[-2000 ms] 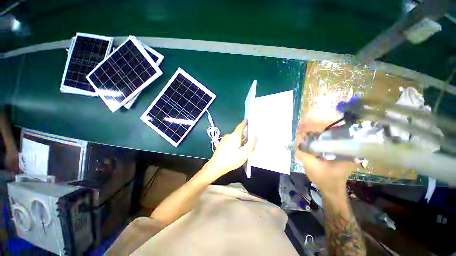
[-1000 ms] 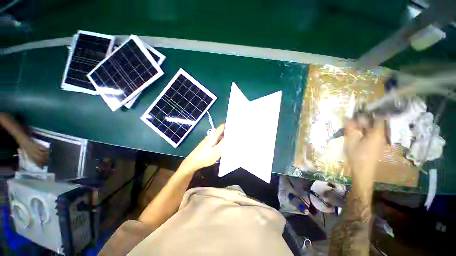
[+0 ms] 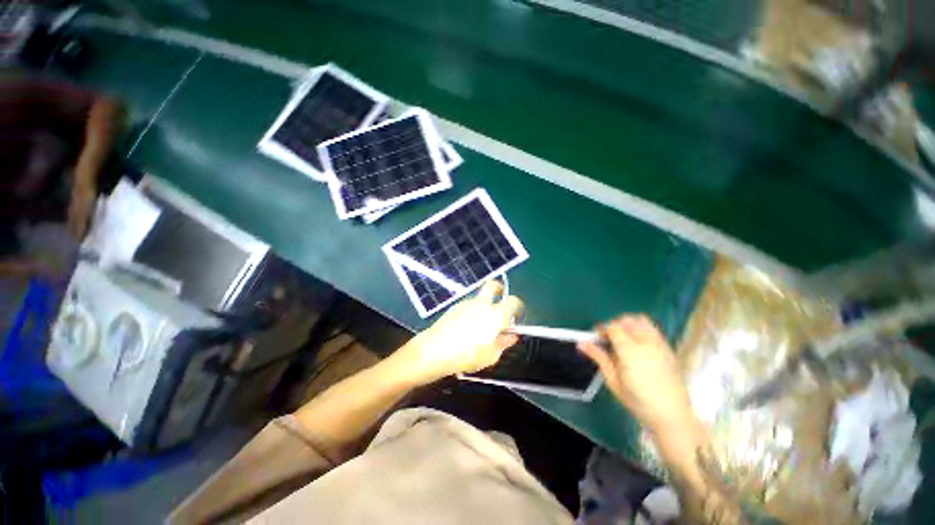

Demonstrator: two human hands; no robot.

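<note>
My left hand (image 3: 472,333) grips the left end of a small solar panel (image 3: 549,361) at the bench's front edge. My right hand (image 3: 636,359) holds the same panel's right end. Its dark face and white border show between my hands, partly foreshortened. Another solar panel (image 3: 456,252) lies face up just beyond my left hand, with a bit of white cable (image 3: 501,282) near my fingers. Farther back, solar panels (image 3: 384,164) lie overlapped in a loose pile.
A cardboard glue board (image 3: 725,308), shiny with film, lies at right with crumpled white rags (image 3: 877,441). A blurred grey tool (image 3: 789,374) is over it. A grey instrument box (image 3: 138,344) stands at lower left. Another person's arm (image 3: 94,159) shows at far left.
The view has turned, shifting the bench. My right hand has left the glue board and taken the panel's right end. The white back no longer shows; the panel's dark face does.
</note>
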